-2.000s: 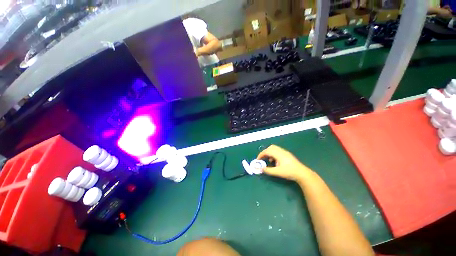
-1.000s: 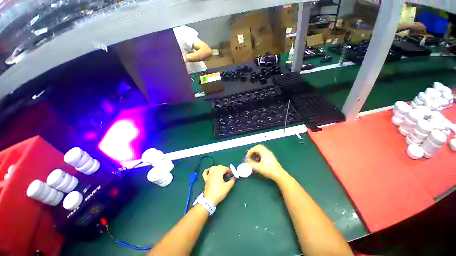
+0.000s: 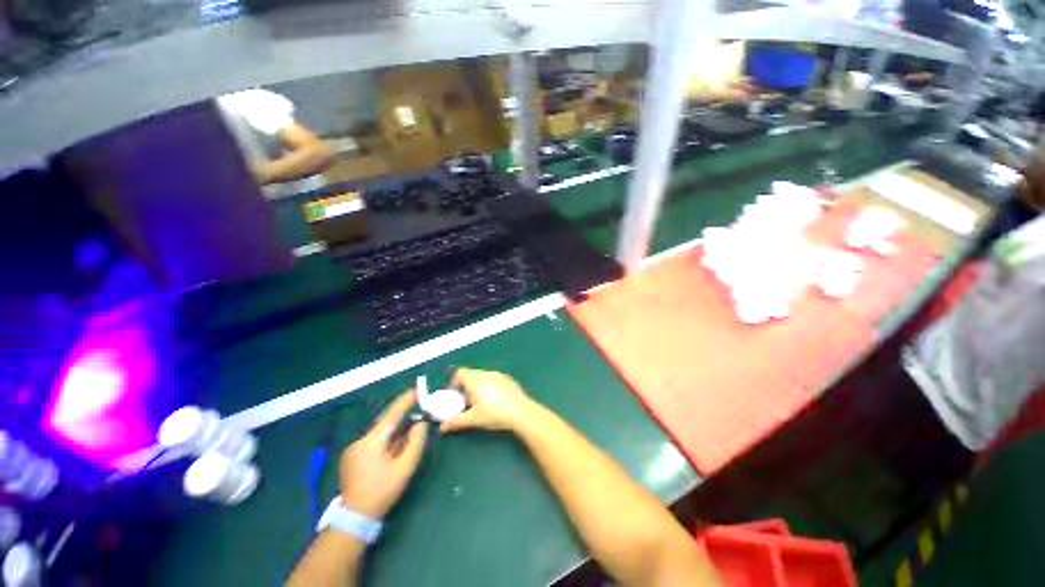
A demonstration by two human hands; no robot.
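Note:
A small white round housing (image 3: 445, 404) is held in the fingertips of my right hand (image 3: 490, 404) above the green mat. A thin white cap (image 3: 423, 393) stands edge-on at its left side. My left hand (image 3: 384, 464), with a pale watch band at the wrist, is closed on something dark and thin beside the housing, which looks like the black power lead; blur hides the detail. A blue connector (image 3: 317, 474) lies left of my left hand.
White units (image 3: 218, 456) stand at the left by a pink-purple light (image 3: 101, 396). A black parts tray (image 3: 441, 287) lies beyond the white strip. Many white units (image 3: 765, 255) are on the red-orange sheet (image 3: 676, 344). A red bin (image 3: 779, 558) is low right. People are across the bench and at far right.
The view has swung right, showing more of the red-orange sheet, a red bin and a person at right. My left hand has come in from out of view and joined my right hand at the white unit.

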